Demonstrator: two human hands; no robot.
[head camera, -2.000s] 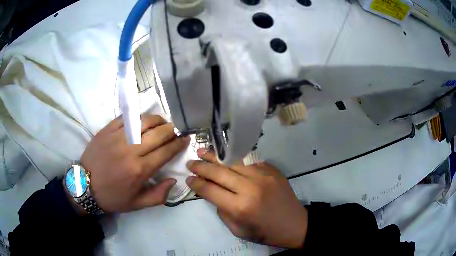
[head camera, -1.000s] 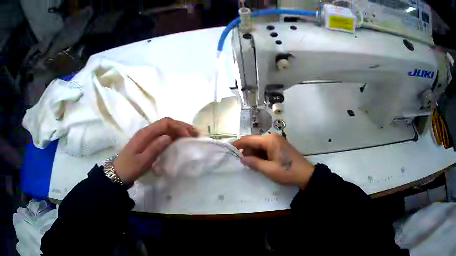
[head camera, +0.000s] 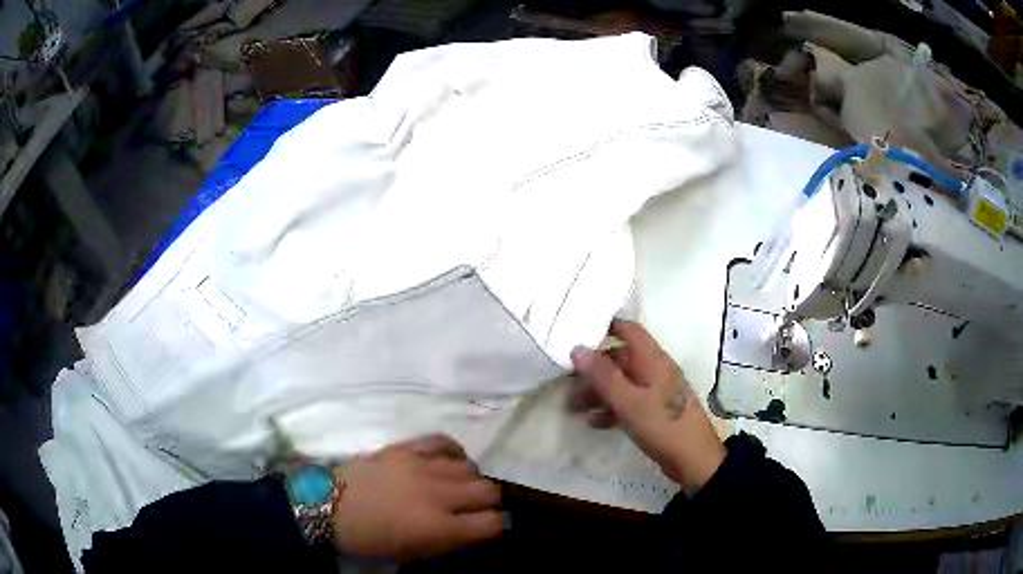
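Observation:
White trousers (head camera: 449, 168) with dark stitch lines lie spread over the left of the table and hang over its front left edge. My right hand (head camera: 639, 392) pinches the cloth edge between thumb and fingers, left of the sewing machine. My left hand (head camera: 421, 499), blurred, is over the trousers' near edge with fingers loosely spread; whether it holds cloth cannot be told. The white sewing machine (head camera: 954, 247) stands at the right, with no cloth at its needle plate (head camera: 790, 345).
A blue surface (head camera: 241, 163) shows behind the trousers at the left. The white table (head camera: 673, 280) has a printed ruler along its front edge. A blue tube (head camera: 836, 163) arches over the machine head. Beige cloth piles (head camera: 875, 101) lie behind.
The trousers have moved away from the needle area and now spread widely across the left. Both hands moved left relative to the machine. The view has shifted, putting the machine at the far right.

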